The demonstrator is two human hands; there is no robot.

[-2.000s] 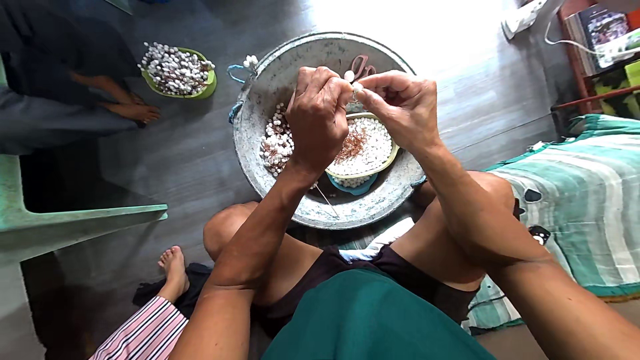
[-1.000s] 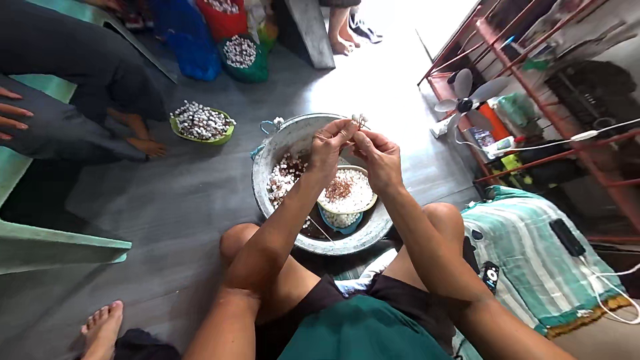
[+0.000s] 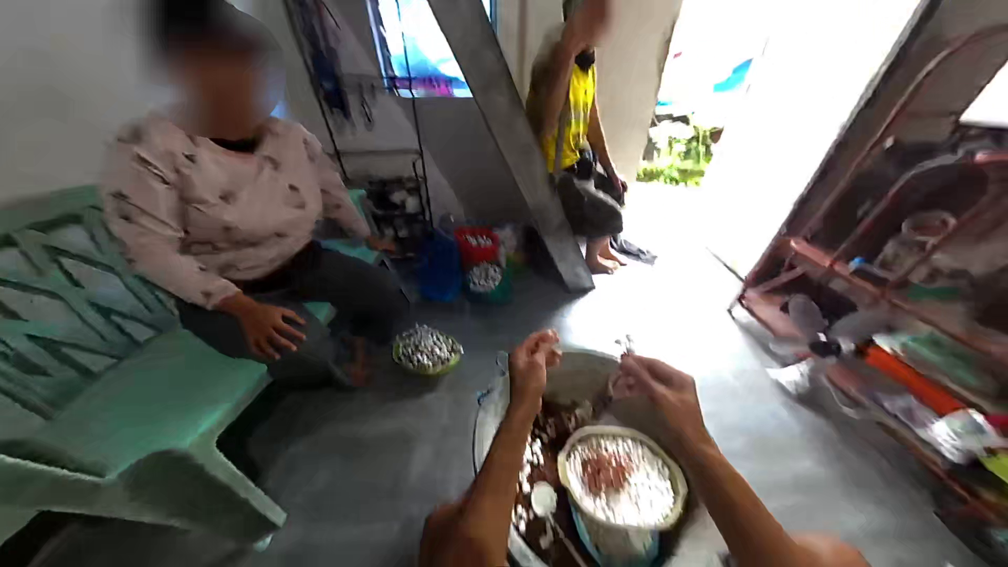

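My left hand (image 3: pixel 535 356) is raised over the left side of a large round metal basin (image 3: pixel 492 429), fingers curled; whether anything is in them cannot be told. Level with it, apart to the right, my right hand (image 3: pixel 657 386) pinches a small whitish piece (image 3: pixel 626 344) above the basin's far right rim. Beneath my hands, inside the basin, stands a pale-rimmed container (image 3: pixel 681 496) filled with small white pieces and a reddish-brown patch on top. Loose white and brown pieces lie to its left, along with a small white round thing (image 3: pixel 543 499).
A green-rimmed bowl (image 3: pixel 429 370) of whitish pieces stands on the floor at left, near a person seated on a green plastic bench (image 3: pixel 142 394). Red and green containers stand farther back. Another person sits by the doorway. A red metal shelf (image 3: pixel 890 287) and a fan (image 3: pixel 823 344) are at right.
My hands, together before, are now apart, the left one off to the left and the right one holding the small piece. The view has tilted up to the room.
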